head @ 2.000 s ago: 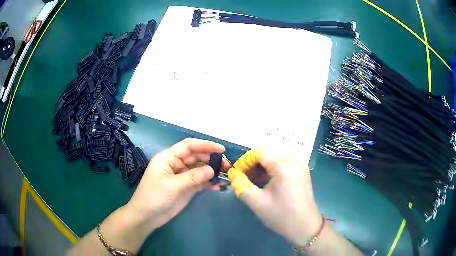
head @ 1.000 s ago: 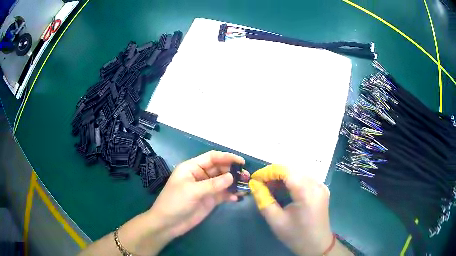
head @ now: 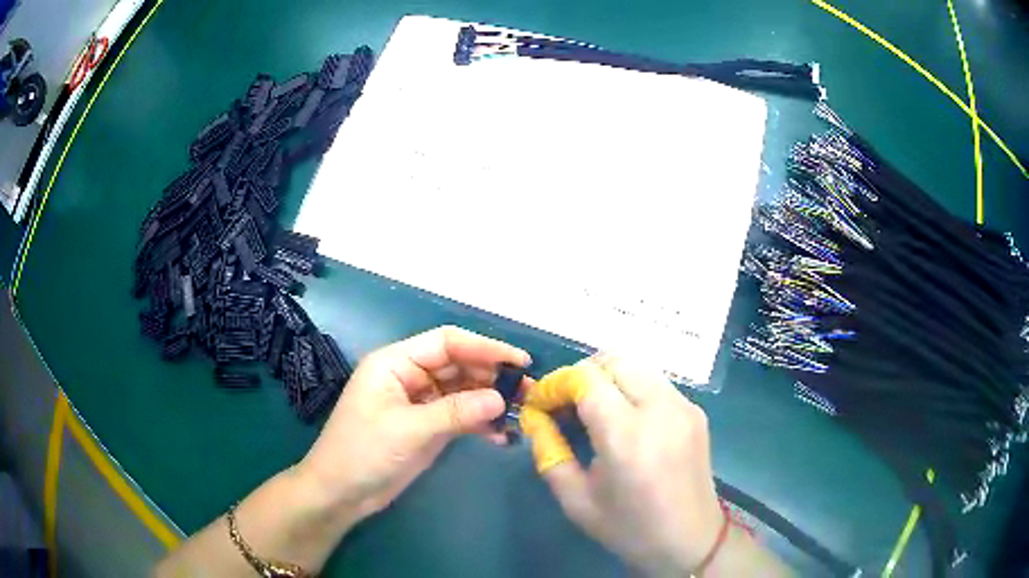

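Observation:
My left hand [head: 412, 412] holds a small black connector housing [head: 509, 387] between thumb and fingers, low in the middle. My right hand [head: 626, 446], with yellow-orange finger cots on thumb and finger, pinches thin wires [head: 515, 418] right at the housing; the fingertips hide most of them. Which cavity the wires are at cannot be told. A black sleeved cable [head: 779, 522] shows beside my right wrist.
Black housings [head: 231, 243] lie heaped at left. A white sheet [head: 542, 192] lies centrally, with a sample harness [head: 632, 59] across its top. Unfinished sleeved cables [head: 914, 316] are stacked at right, bare wires leftward. Scissors [head: 88, 62] and a round black item [head: 25, 99] are upper left.
The view swung right and down, then partly back. Both hands stay together at the housing; my right fingertips are now closer to it than a second ago. More black cable shows by my right wrist.

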